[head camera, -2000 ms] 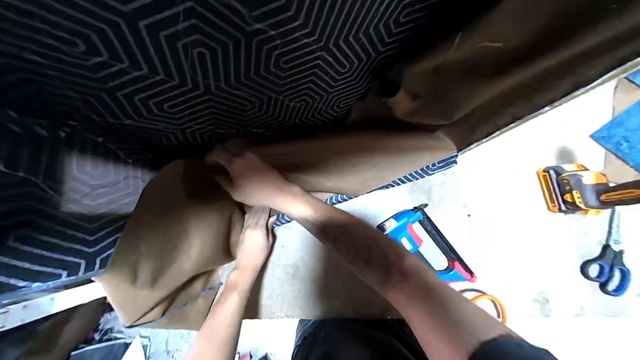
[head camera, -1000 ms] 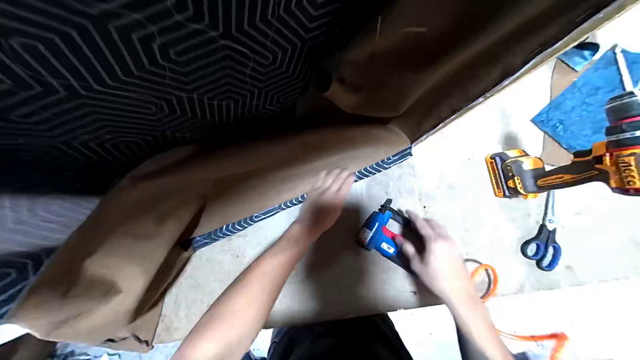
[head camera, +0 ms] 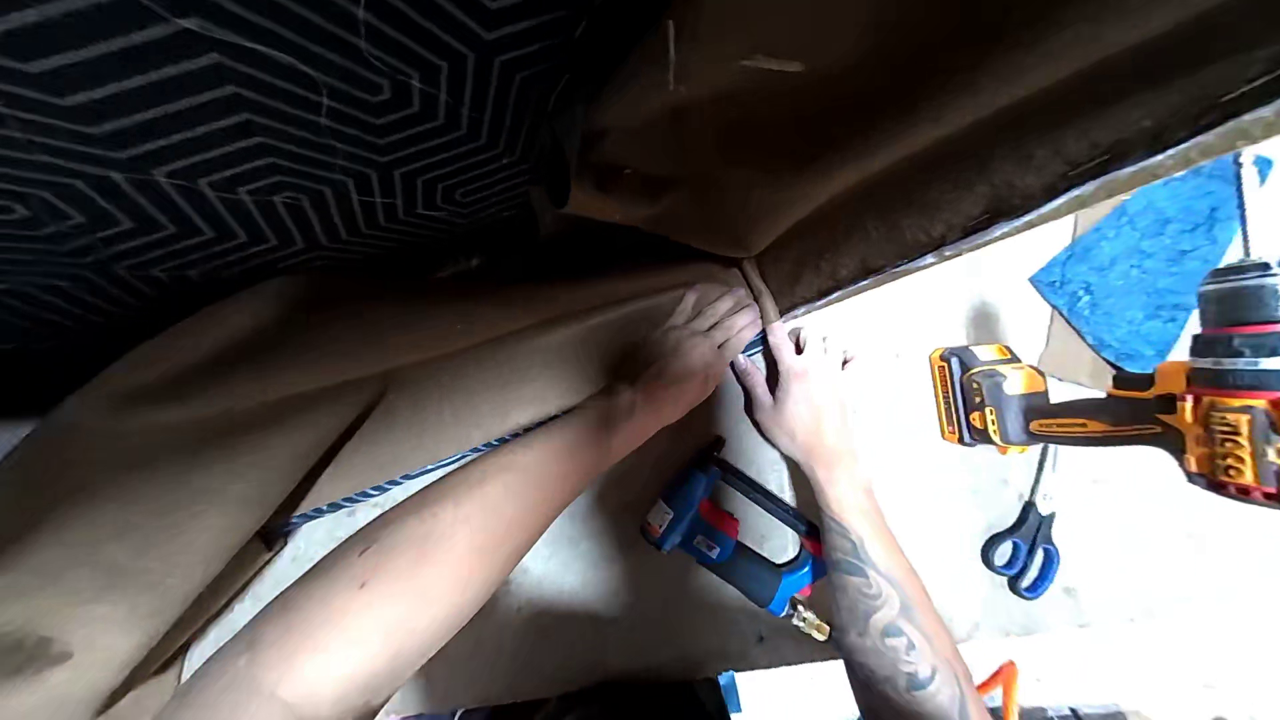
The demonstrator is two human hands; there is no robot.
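Brown backing fabric [head camera: 480,350] lies folded along the edge of a piece covered in dark patterned upholstery fabric [head camera: 400,130]. My left hand [head camera: 700,335] presses flat on the brown fabric near its right corner. Beside it, my right hand [head camera: 795,385] has thumb and fingers at the corner, pinching the fabric's edge where a bit of blue striped fabric shows. More of that striped edge [head camera: 420,472] runs down to the left, partly behind my left forearm. A blue pneumatic staple gun [head camera: 735,540] lies on the pale surface just below my hands, touched by neither hand's fingers.
A yellow and black cordless drill [head camera: 1110,415] lies at the right, with blue-handled scissors [head camera: 1025,550] below it and a blue fabric piece [head camera: 1145,270] above. An orange hose [head camera: 1000,685] shows at the bottom. A frame edge [head camera: 1000,235] slants across the upper right.
My right hand has left the staple gun, which it was touching a second ago, and is now at the fabric corner. My left hand has moved right along the fabric edge to the same corner.
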